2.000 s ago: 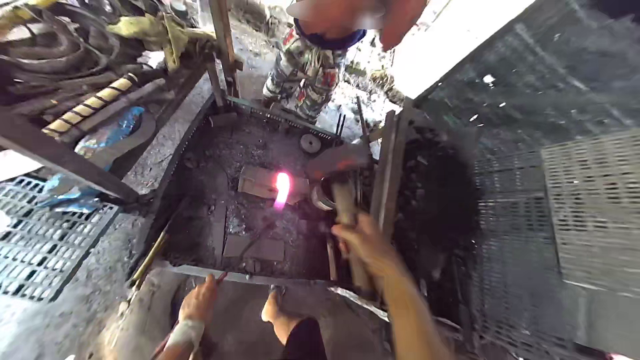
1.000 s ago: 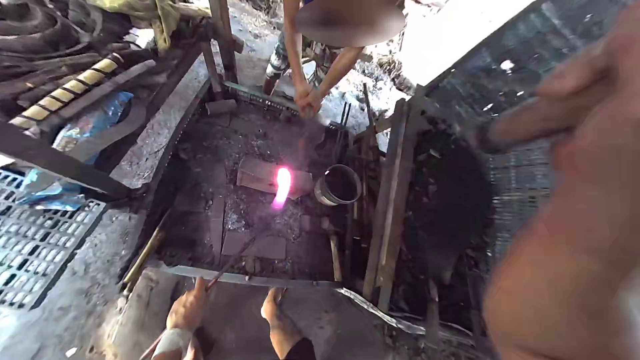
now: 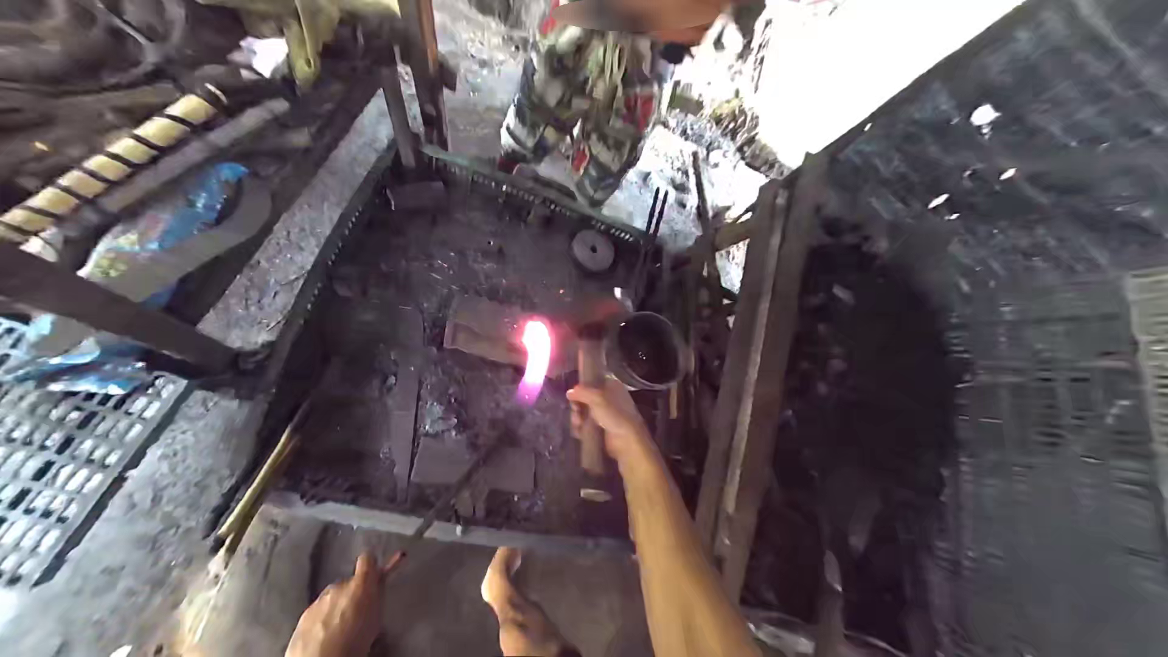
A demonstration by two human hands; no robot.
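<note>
My right hand (image 3: 607, 415) grips the wooden handle of a hammer (image 3: 591, 365); its blurred head lies just right of a glowing hot metal piece (image 3: 537, 351). That curved piece is over a flat block (image 3: 484, 330), which works as a surface under it. My left hand (image 3: 342, 607) is closed around the near end of a thin dark metal rod (image 3: 452, 497), perhaps tongs, which slants up toward the glowing piece. Where the rod meets the piece is too dark to tell. A round metal container (image 3: 646, 350) with dark contents stands right of the hammer.
A black tray frame (image 3: 365, 520) surrounds the dark work area. A grey ring-shaped disc (image 3: 593, 250) lies near its far edge. Another person (image 3: 584, 109) is beyond that edge. Wooden beams (image 3: 757, 365) run along the right, beside black charcoal-like material (image 3: 867, 383). My bare foot (image 3: 511, 598) is at the near edge.
One second ago my right hand was raised at the right; now it is down beside the glowing piece with the hammer. The other person's hands no longer reach over the far edge.
</note>
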